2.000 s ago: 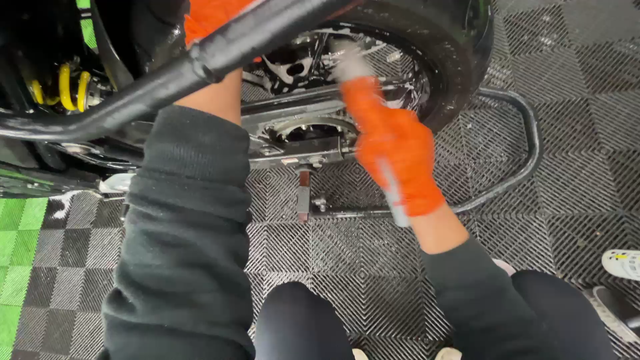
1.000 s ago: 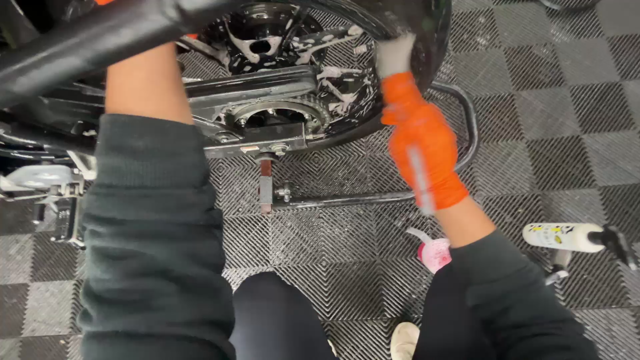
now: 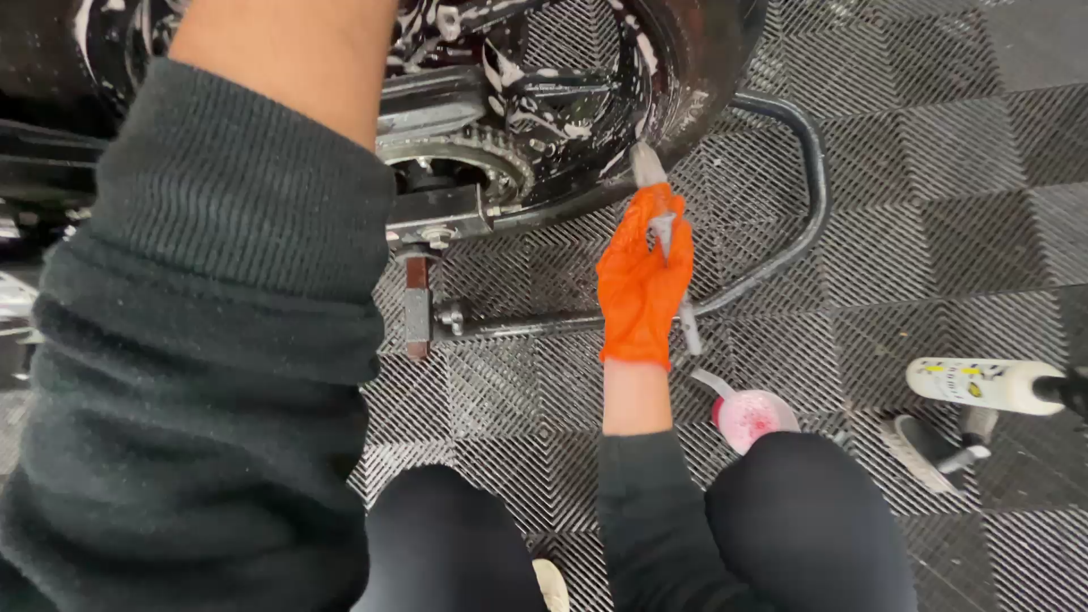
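My right hand [image 3: 643, 280], in an orange glove, grips a detailing brush [image 3: 648, 166] with a pale handle. The bristles meet the lower edge of a motorcycle's rear wheel [image 3: 625, 140], where rim and tire join. White foam clings to the spokes and rim. Left of the wheel's lower part are the rear sprocket [image 3: 501, 161] and the swingarm [image 3: 438, 208]. My left arm reaches up across the left side in a dark sleeve; its hand is beyond the top edge of the view.
A black tubular paddock stand [image 3: 816, 187] curves around the wheel's right side. By my right knee is a small container [image 3: 756, 416] of pink foamy liquid. Farther right lie a white spray bottle [image 3: 977, 381] and a dark tool or brush [image 3: 931, 450] on the ribbed floor tiles [image 3: 960, 255].
My right hand has brought the brush from the tire's right side down to the wheel's lower edge. My left hand, partly visible at the top before, has left the view.
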